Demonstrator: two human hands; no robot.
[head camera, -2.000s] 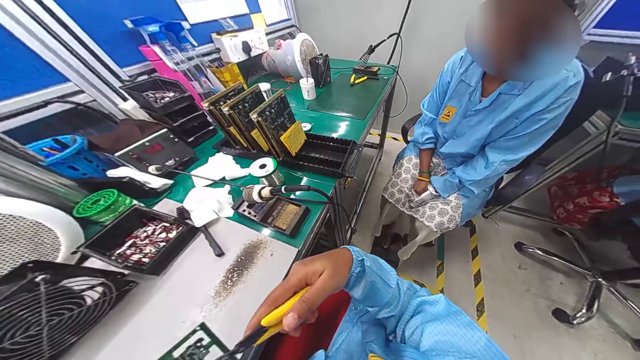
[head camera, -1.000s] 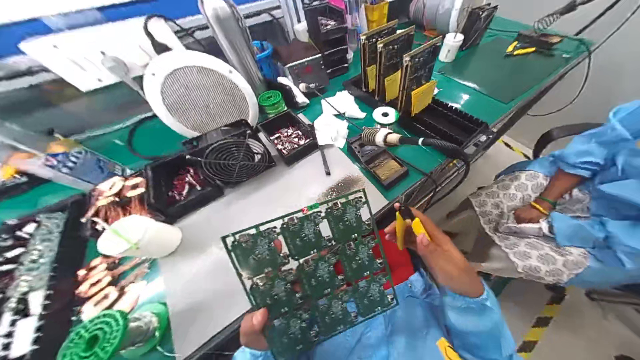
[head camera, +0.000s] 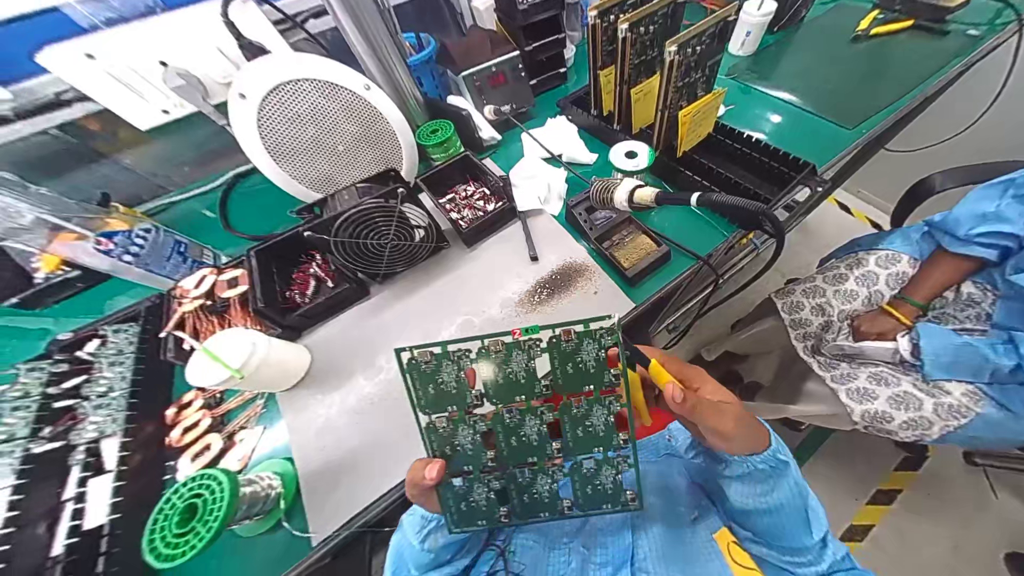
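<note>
A green panel of several joined circuit boards (head camera: 524, 424) is held up in front of my body, over the table's near edge. My left hand (head camera: 426, 484) grips its lower left edge, with the thumb on the face. At its upper right edge, my right hand (head camera: 704, 400) holds yellow-handled cutters (head camera: 644, 384), whose dark jaws touch or overlap the panel's edge; whether the jaws are closed is unclear. Behind the panel lies a white sheet (head camera: 360, 424) with a patch of brown granules (head camera: 558, 286).
A soldering iron (head camera: 632, 194) rests in its stand (head camera: 620, 240). Black bins of parts (head camera: 468, 200), a fan (head camera: 384, 236), a white cup (head camera: 248, 360) and a green solder spool (head camera: 192, 516) surround the sheet. A seated person (head camera: 920, 320) is at the right. Boards stand in a black rack (head camera: 744, 156).
The view has swung left since the oldest frame. There, only a corner of a board showed at the bottom edge; now the whole panel is in view. The cutters stay in my right hand.
</note>
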